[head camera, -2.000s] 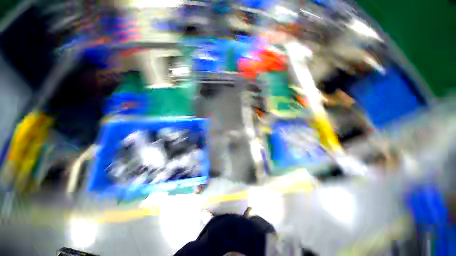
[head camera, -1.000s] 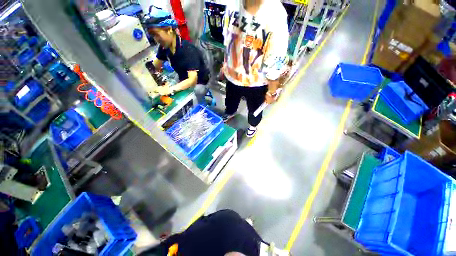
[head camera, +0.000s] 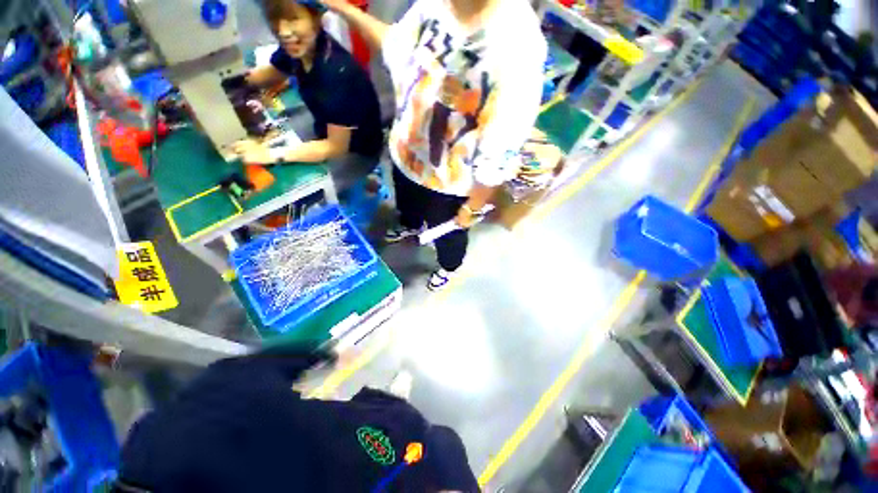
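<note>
Neither of my hands is in view; my dark shirt with a green logo fills the bottom of the picture. Nearest in front of me is a blue tote (head camera: 281, 310) filled with many thin whitish pieces, perhaps wires. It sits on a green-topped stand (head camera: 371, 306) beside the aisle. Beyond it a seated person in a dark shirt (head camera: 348, 96) has a hand at a beige machine (head camera: 207, 101) on a green bench (head camera: 183, 168).
A standing person in a patterned white top (head camera: 462, 96) holds a white strip at the aisle's left side. A blue tote (head camera: 664, 236) stands on the aisle's right. Cartons (head camera: 799, 183) and green tables (head camera: 717, 323) are farther right. A yellow label (head camera: 144, 276) hangs at left.
The view has come closer to the tote of whitish pieces and the two people. The standing person has an arm raised toward the seated one, whose face has turned this way.
</note>
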